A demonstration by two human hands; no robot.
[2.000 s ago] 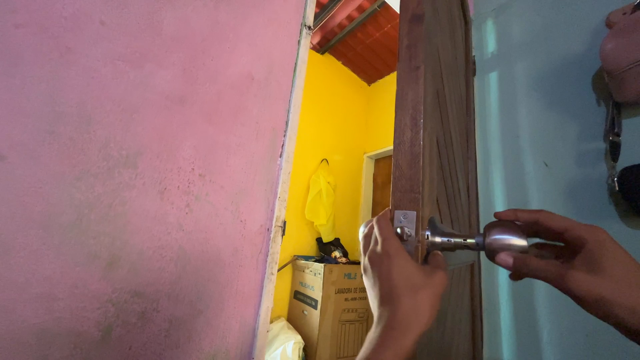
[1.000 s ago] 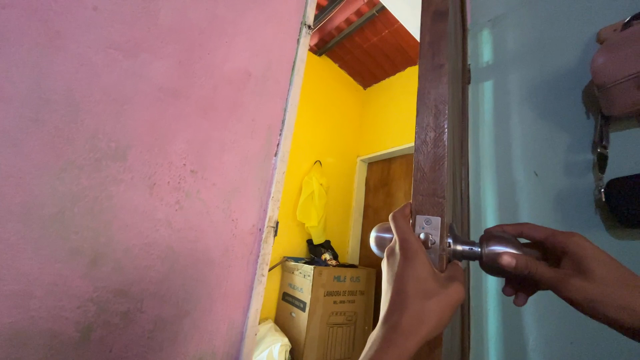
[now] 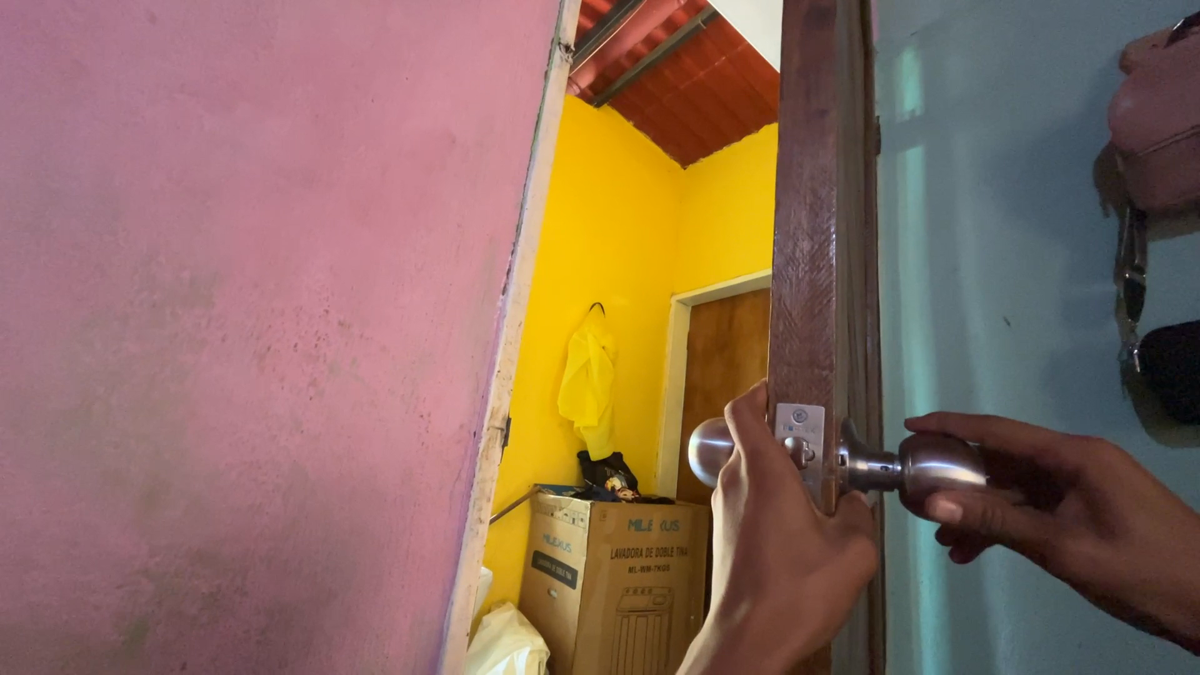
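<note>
A brown wooden door (image 3: 806, 234) stands ajar, its edge toward me. My left hand (image 3: 787, 553) grips around that edge, fingers on the far side and thumb on the near face, just below the metal latch plate (image 3: 800, 431). Beyond the fingers, a rounded metal knob (image 3: 711, 452) shows on the far side. My right hand (image 3: 1059, 516) holds the near metal doorknob (image 3: 940, 472) between thumb and fingers. This knob's neck, with small holes in it, joins a round rose against the door face. Part of the latch is visible in the plate.
A pink wall (image 3: 253, 328) and pale door frame (image 3: 511, 356) stand left. Through the opening are a large cardboard box (image 3: 614, 581), a hanging yellow garment or bag (image 3: 589, 375), a white bag (image 3: 509, 642) and another wooden door (image 3: 727, 366). A pink bag (image 3: 1158, 136) hangs right.
The door edge has shifted right in view and the gap beside it is wider than in the earliest frame. The far knob, hidden then, now shows. Both hands keep their hold.
</note>
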